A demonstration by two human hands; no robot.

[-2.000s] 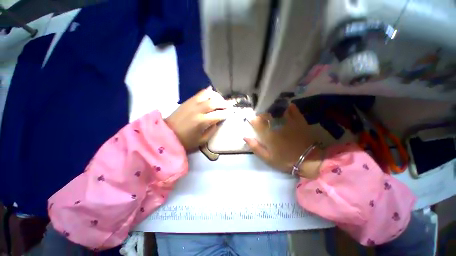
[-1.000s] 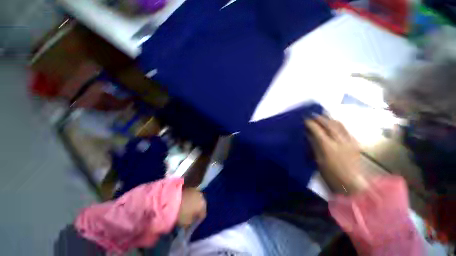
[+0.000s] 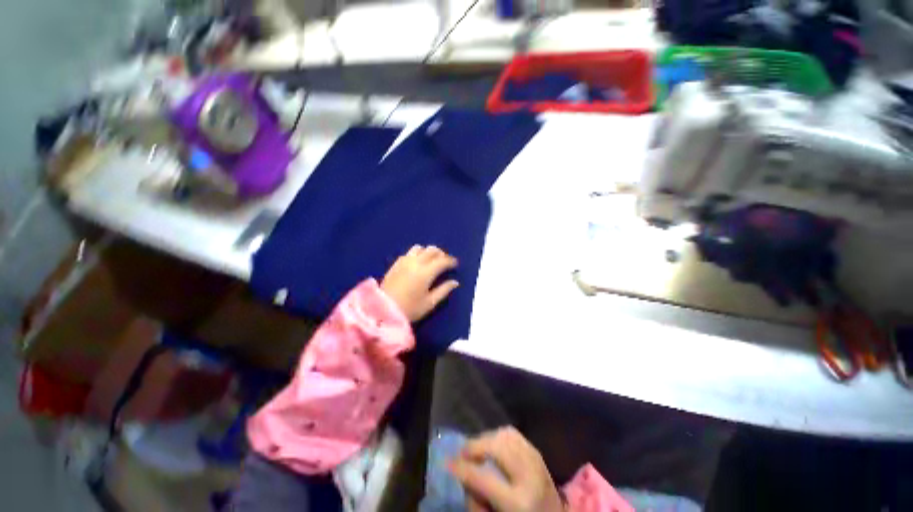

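Navy garment panels (image 3: 375, 205) lie spread on the left part of the white table, with a narrow white gap near their top. My left hand (image 3: 420, 283) lies on the lower right of the panels, fingers spread, palm down; it grips nothing that I can see. My right hand (image 3: 509, 470) is low over my lap at the bottom edge, fingers bent and blurred; whether it holds anything is unclear. The off-white sewing machine (image 3: 781, 150) stands at the right, away from both hands.
A dark fabric heap (image 3: 771, 250) and orange-handled scissors (image 3: 851, 342) lie at the right. Red (image 3: 641, 66) and green (image 3: 771, 62) baskets stand behind the table (image 3: 561, 350). A purple machine part (image 3: 232, 130) is at the left. Boxes with cloth (image 3: 130, 370) are below left.
The view has turned left from the needle area, then widened. A navy piece held over my lap a second ago is no longer there. My left hand is now on the panels; my right hand is lower.
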